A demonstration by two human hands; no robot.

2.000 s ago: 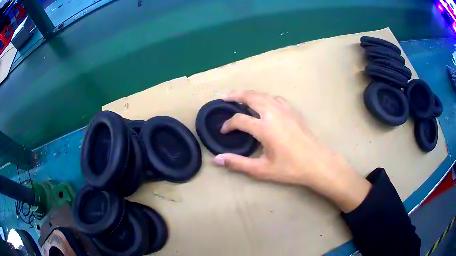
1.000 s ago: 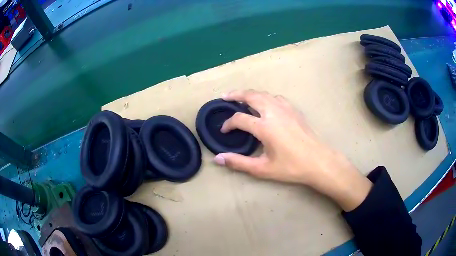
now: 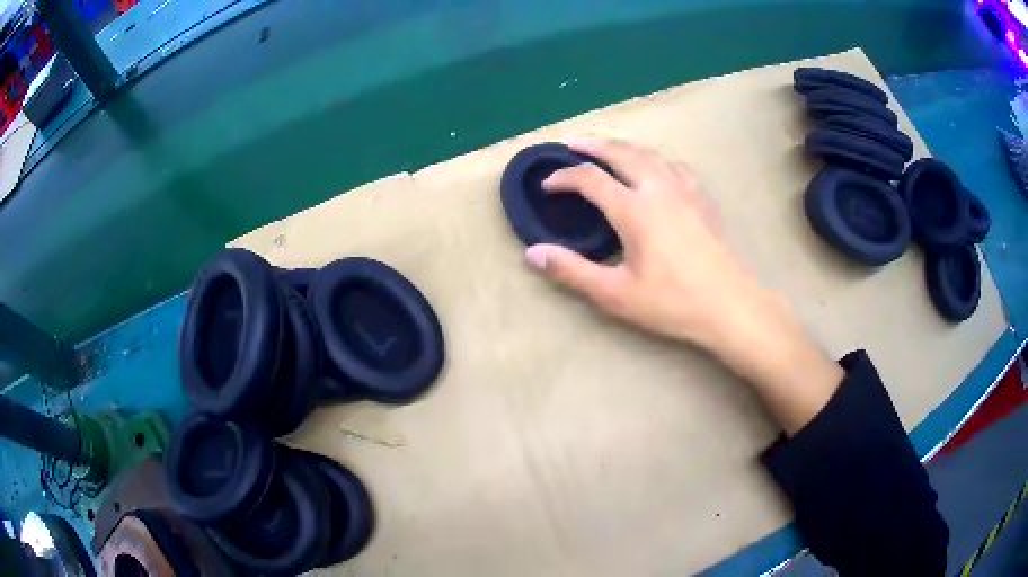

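A black oval ear pad (image 3: pixel 560 214) lies on the tan cardboard sheet (image 3: pixel 507 451), near its back edge. My right hand (image 3: pixel 654 242) is over its right side, gripping it with the thumb at the near edge and fingers at the far edge and in the recess. A pile of several ear pads (image 3: pixel 378 329) lies at the left. Several more ear pads (image 3: pixel 857 214) lie at the right, the back ones leaning in a row. My left hand is not in view.
A dark green conveyor belt (image 3: pixel 338 101) runs behind the cardboard. At the lower left are a green metal base (image 3: pixel 118 443), an orange-brown fixture (image 3: pixel 141 547) with a dark opening, and thin black cable. The blue-green bench (image 3: pixel 958 113) shows at the right.
My right hand and the ear pad in it have moved away from the left pile, towards the back and right. The pad was beside that pile before. The view has shifted slightly.
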